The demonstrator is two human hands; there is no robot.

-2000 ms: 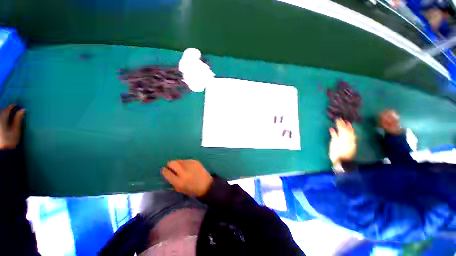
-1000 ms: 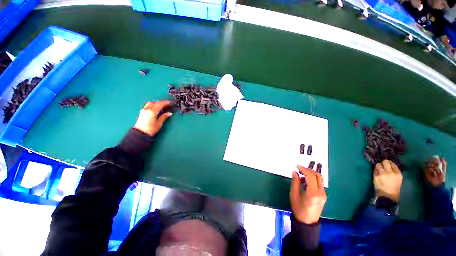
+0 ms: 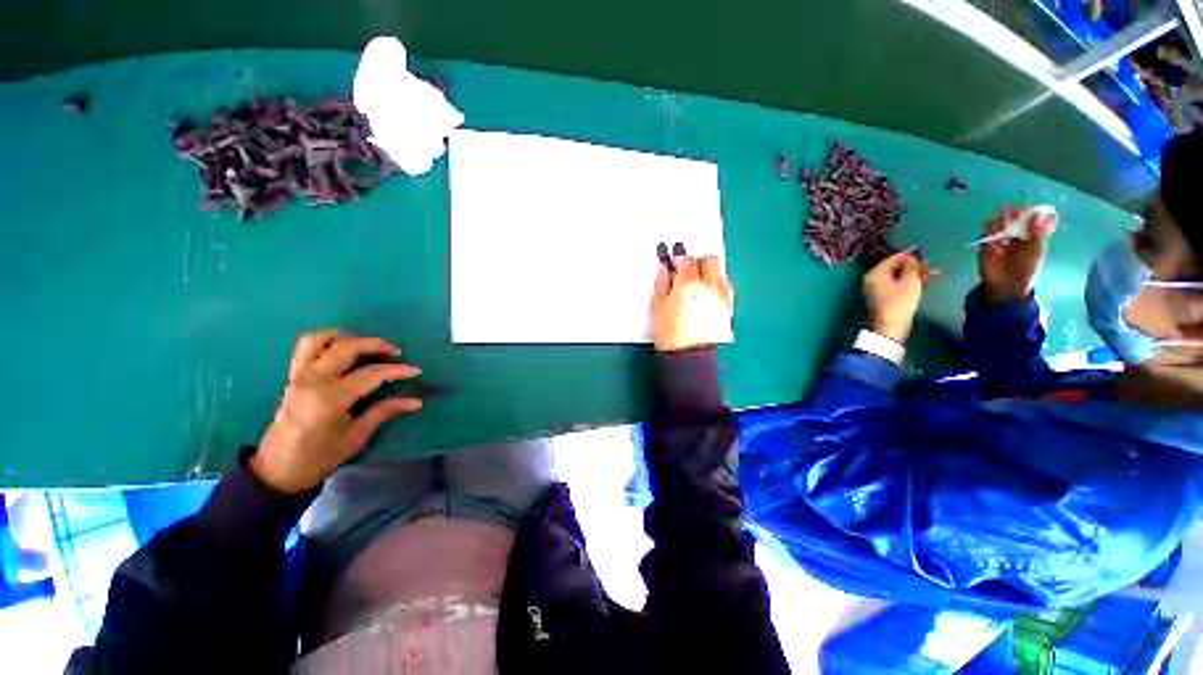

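My left hand (image 3: 330, 406) is over the green bench (image 3: 264, 284) near its front edge, thumb and fingers curved and apart, with nothing visible between them. A faint dark smear lies beyond its fingertips. My right hand (image 3: 693, 306) is palm down on the right part of the white sheet (image 3: 567, 224), fingers bent. Two small dark parts (image 3: 665, 253) show side by side at its fingertips. The sheet under the hand is hidden, and I cannot tell if the fingers hold anything.
A jumbled pile of dark parts (image 3: 284, 156) lies left of a white crumpled cloth (image 3: 404, 108). A stray part (image 3: 77, 102) is at the far left. Another dark pile (image 3: 848, 205) lies right of the sheet, where a person in blue (image 3: 950, 481) works with both hands.
The view has shifted. My left hand has moved from beside the pile towards the bench's front edge. My right hand has moved from the sheet's front edge further onto it.
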